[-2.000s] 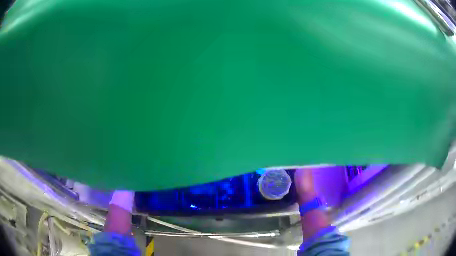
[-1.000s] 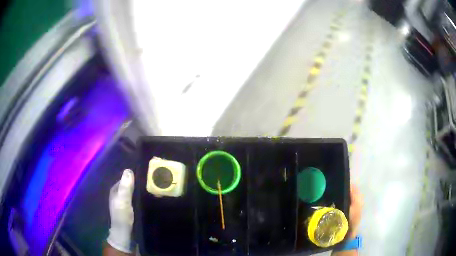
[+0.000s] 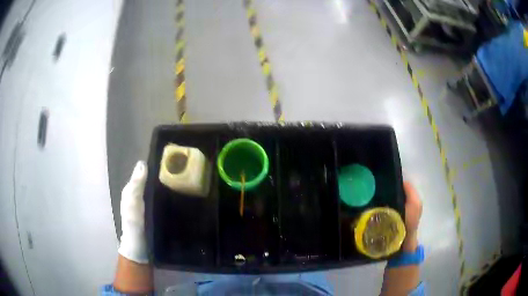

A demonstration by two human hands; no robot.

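Observation:
A black divided tray (image 3: 307, 231) is held level in front of me. My left hand (image 3: 134, 217), in a white glove, grips its left side. My bare right hand (image 3: 412, 217) grips its right side, fingers partly hidden beneath. The left compartment holds a cream bottle (image 3: 195, 173) with an open neck. Beside it stands an open green pot (image 3: 243, 185) with a thin stick (image 3: 242, 202) leaning out. The right compartment holds a round teal pot or lid (image 3: 356, 185) and a yellow-rimmed round jar (image 3: 379, 232) in the near corner.
Grey floor with yellow-black tape lines (image 3: 263, 58) runs ahead. A long white machine side (image 3: 63, 115) stands on the left. A metal frame trolley (image 3: 431, 23) and a blue cloth or garment (image 3: 499, 66) are at the upper right. A red object (image 3: 513, 283) shows at the lower right.
Two seconds ago a green curtain filled the view, with both hands under it. The tray has since come into both hands. The view has turned from the violet-lit station to the aisle.

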